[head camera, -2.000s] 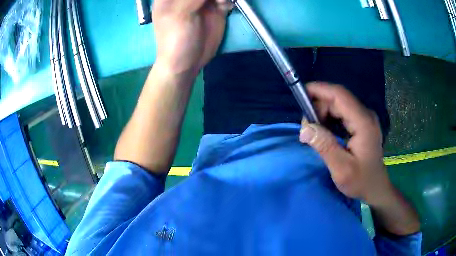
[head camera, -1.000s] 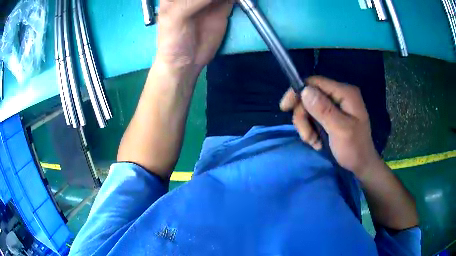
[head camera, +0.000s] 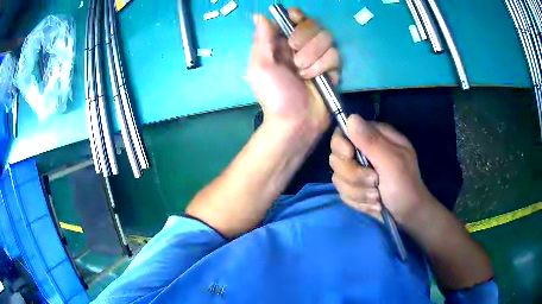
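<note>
A slim silver metal tube (head camera: 328, 95) slants from upper left to lower right over my lap, with a dark ring at a joint between my hands. My left hand (head camera: 297, 65) wraps its fingers around the upper part, and the open round end sticks out above them. My right hand (head camera: 377, 166) is closed around the lower part, just below the joint. The thinner lower end of the tube comes out below my right hand against my blue clothing.
Several long poles (head camera: 95, 107) overhang the bench edge at left, beside a crumpled clear bag (head camera: 46, 65). A single short tube (head camera: 186, 35) and small white pieces (head camera: 364, 16) lie on the green bench (head camera: 226, 83). Short tubes (head camera: 450, 44) and a tube bundle (head camera: 526, 41) lie at right.
My left hand has come down into full view and now wraps the tube. My right hand has moved slightly lower, and the tube's lower end now shows. The view takes in more of the bench.
</note>
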